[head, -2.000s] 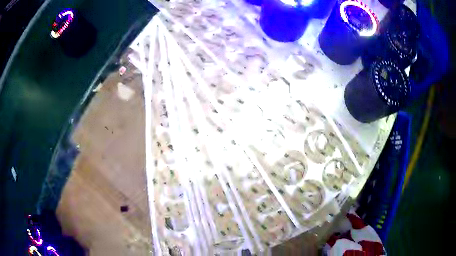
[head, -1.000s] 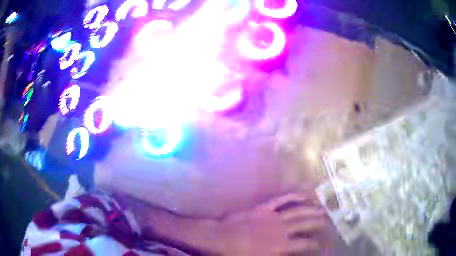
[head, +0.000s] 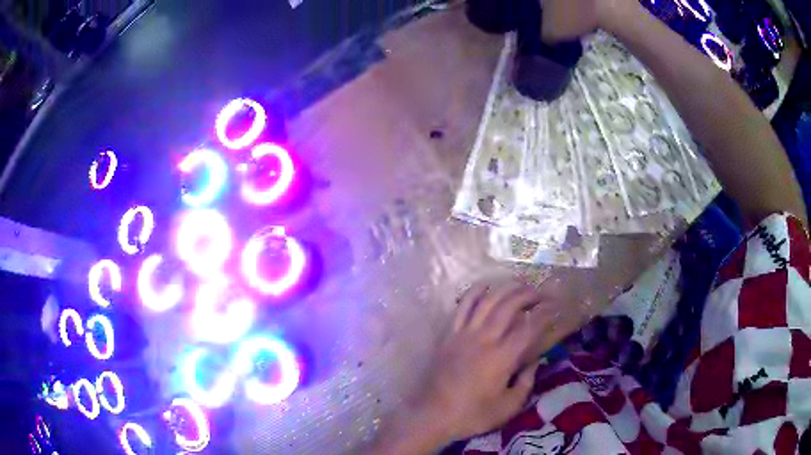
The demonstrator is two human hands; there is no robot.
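My right hand (head: 569,19) is at the top, partly cut off by the picture's edge, closed around a dark round shell (head: 544,73) above the fanned sheets. Another black piece (head: 502,13) shows beside it; I cannot tell if the hand holds that too. My left hand (head: 489,355) lies low over the tan mat (head: 382,151), blurred, fingers apart, with nothing visible in it. The whitish die-cut sheets (head: 622,147) with rows of circles fan out at the right.
Several lit LED-ring units (head: 274,260) glow pink, white and blue on the left, some overexposed. More lit rings (head: 717,51) show at the top right. Dark round things (head: 609,336) lie near the checked sleeve (head: 756,329). A blue crate (head: 711,233) edge shows below the sheets.
The view has swung back so sheets and lit units both show. My right arm now reaches to the top with a dark shell. My left hand still shows low in the picture.
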